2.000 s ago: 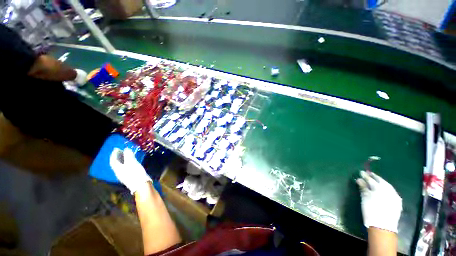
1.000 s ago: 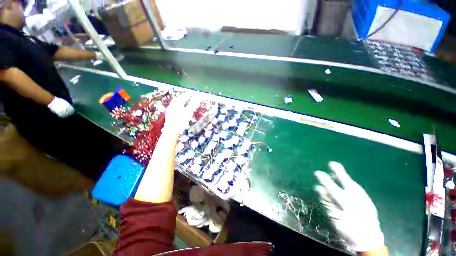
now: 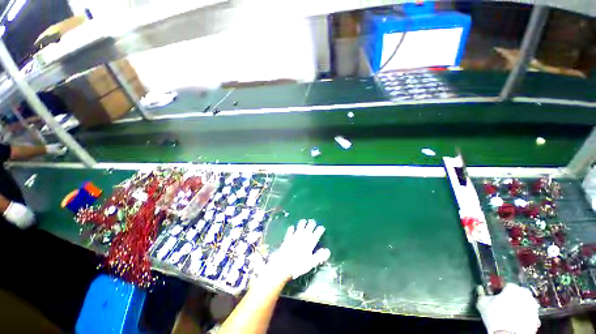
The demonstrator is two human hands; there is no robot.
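Note:
My left hand [image 3: 299, 251], in a white glove, lies spread and empty at the right edge of the tray of white and dark-blue wired modules [image 3: 219, 225]. My right hand [image 3: 510, 309], gloved, is at the near end of the long stick-like product [image 3: 468, 207], which has black ends, a white middle and red marks. The fingers overlap that end; whether they grip it is unclear. A heap of red lead wires [image 3: 135, 238] lies left of the modules and hangs over the bench edge. A small clear tub [image 3: 199, 201] sits between wires and modules.
A right tray [image 3: 536, 235] holds red wired components. Small white parts [image 3: 342, 141] lie on the green belt. A blue and orange roll [image 3: 82, 196] is at far left, near another person's gloved hand [image 3: 19, 214]. A blue stool [image 3: 111, 305] stands below. Metal posts frame the bench.
The view has swung right, showing the right tray. My left hand has left the wire heap and is on the bench side of the modules. My right hand has moved to the long product.

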